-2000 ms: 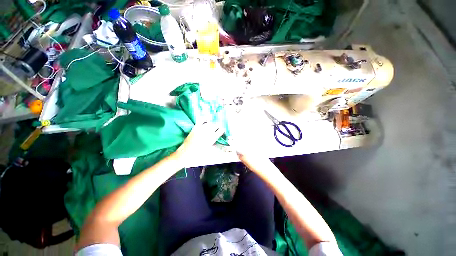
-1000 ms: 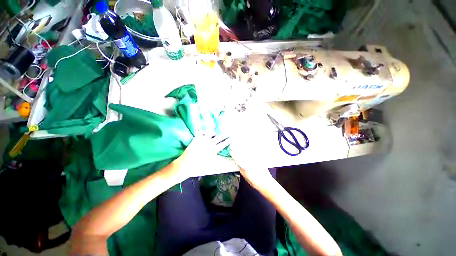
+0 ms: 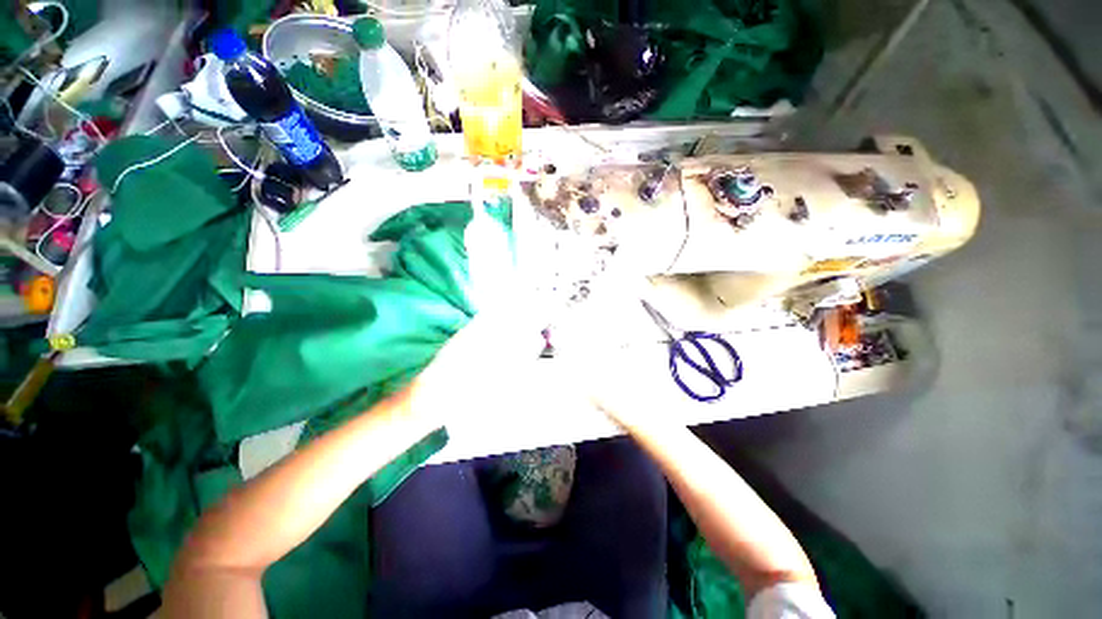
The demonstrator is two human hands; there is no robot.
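Note:
A green garment piece (image 3: 332,345) lies bunched on the white table, left of the needle area of the cream-white sewing machine (image 3: 773,218). My left hand (image 3: 465,375) is on or beside the cloth's right end, washed out by glare. My right hand (image 3: 592,393) is near the table's front edge, also lost in glare. The fingers of both hands and the needle area cannot be made out. Thread scissors (image 3: 703,364) with dark blue handles lie under the machine arm, to the right of my right hand.
Behind the table stand a dark bottle with blue cap (image 3: 280,115), a clear bottle (image 3: 393,97) and an orange-yellow bottle (image 3: 489,103). Stacked green pieces (image 3: 163,260) lie at the left. A yellow-handled tool (image 3: 29,385) hangs at the left edge. More green cloth surrounds my lap.
The green cloth has shifted left and its bunched part has spread out beside the needle area. The glare over my hands has grown. The scissors have stayed on the table.

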